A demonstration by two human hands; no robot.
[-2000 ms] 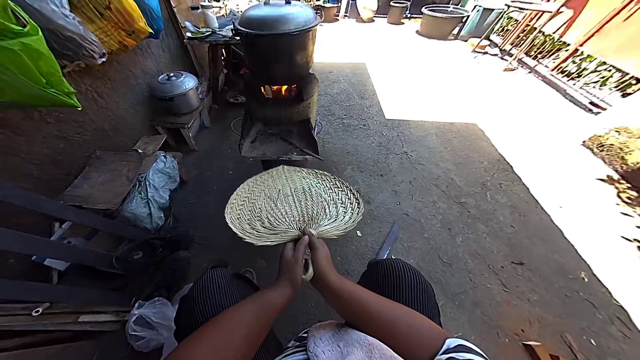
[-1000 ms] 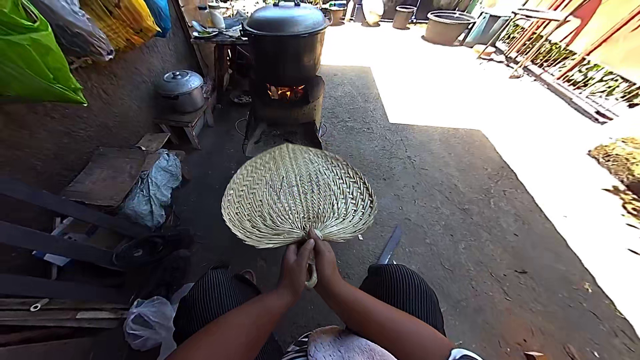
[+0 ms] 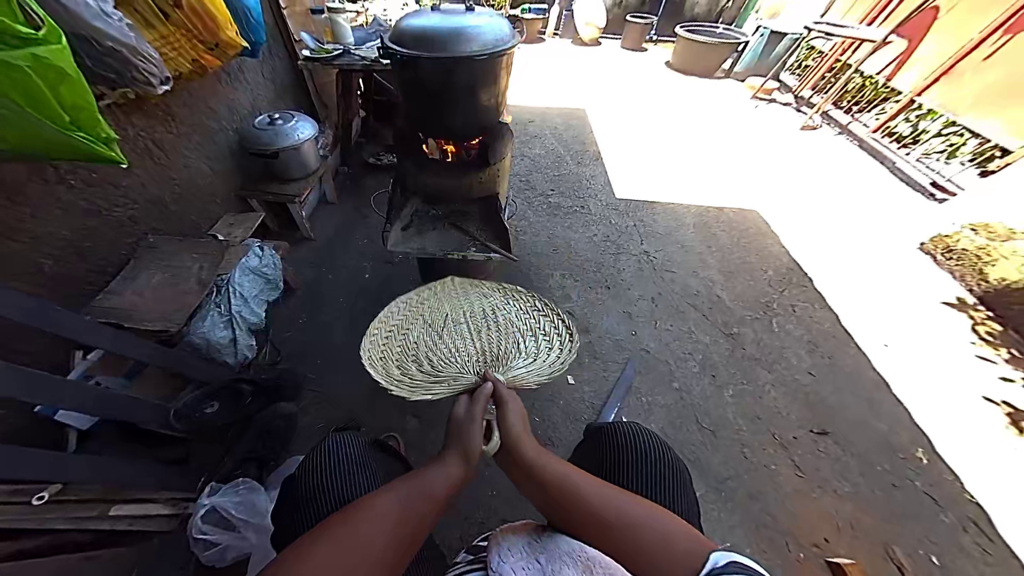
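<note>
A woven palm-leaf hand fan point(image 3: 468, 336) is held out in front of my knees, its broad blade toward the stove. My left hand point(image 3: 468, 420) and my right hand point(image 3: 510, 416) both grip it at the base of the blade, side by side, with the looped handle showing just below. Beyond the fan stands a wood-burning stove point(image 3: 452, 180) with flames point(image 3: 450, 150) in its mouth and a stick on its front tray point(image 3: 448, 228). A large lidded pot point(image 3: 452, 84), dark with soot, sits on top of the stove.
A long blade point(image 3: 618, 390) lies on the ground by my right knee. At left are a smaller lidded pot point(image 3: 282, 148) on a wooden stool point(image 3: 284, 192), a wooden board point(image 3: 160, 280), a crumpled sack point(image 3: 238, 304) and hanging plastic bags point(image 3: 56, 96). Basins point(image 3: 706, 50) stand far off.
The fan's blade has tipped from a more upright, face-on position to a flatter one, uncovering the stove's front tray that it hid a second ago. Both hands have kept their hold.
</note>
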